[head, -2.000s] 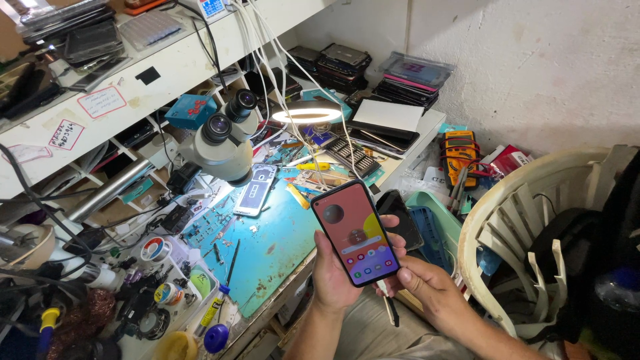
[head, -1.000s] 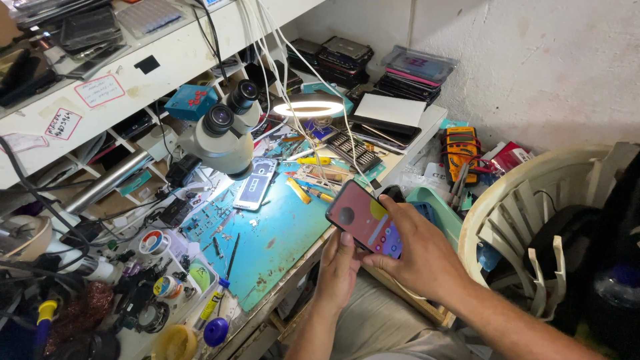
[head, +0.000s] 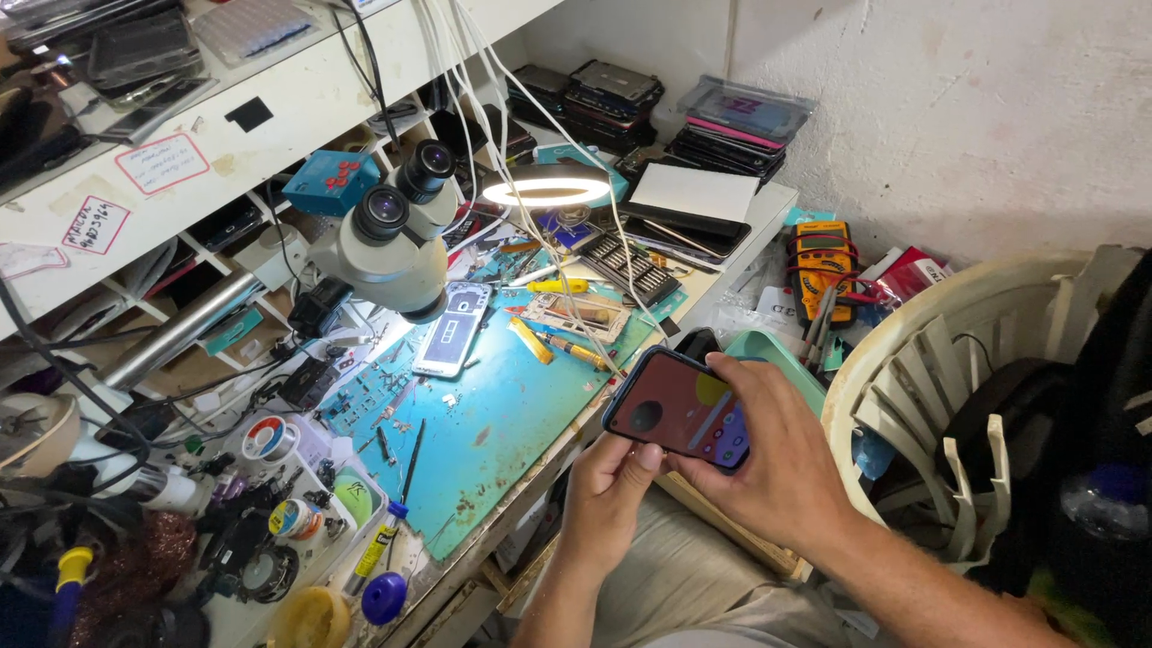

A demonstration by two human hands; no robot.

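A smartphone (head: 675, 405) with its screen lit is held over my lap, turned sideways and tilted. My left hand (head: 612, 486) grips its lower left edge, the thumb near the bottom side. My right hand (head: 783, 450) holds the right end, fingers along the top edge and thumb below. On the blue work mat (head: 486, 450) to the left lies an opened white phone (head: 453, 330), under a stereo microscope (head: 387, 243). Nearby lie a yellow-handled tool (head: 558, 285), a phone frame (head: 576, 315) and black tweezers or a similar slim tool (head: 414, 461).
A lit ring lamp (head: 546, 191) hangs over the bench among white cables. Behind are stacked phone parts (head: 729, 135) and a screwdriver bit set (head: 630, 267). An orange multimeter (head: 821, 270) and a broken plastic chair (head: 864, 387) stand at right. Solder spools (head: 270, 438) are at left.
The phone has turned from upright in my hands to sideways. My right hand has moved from its lower right edge to around its right end.
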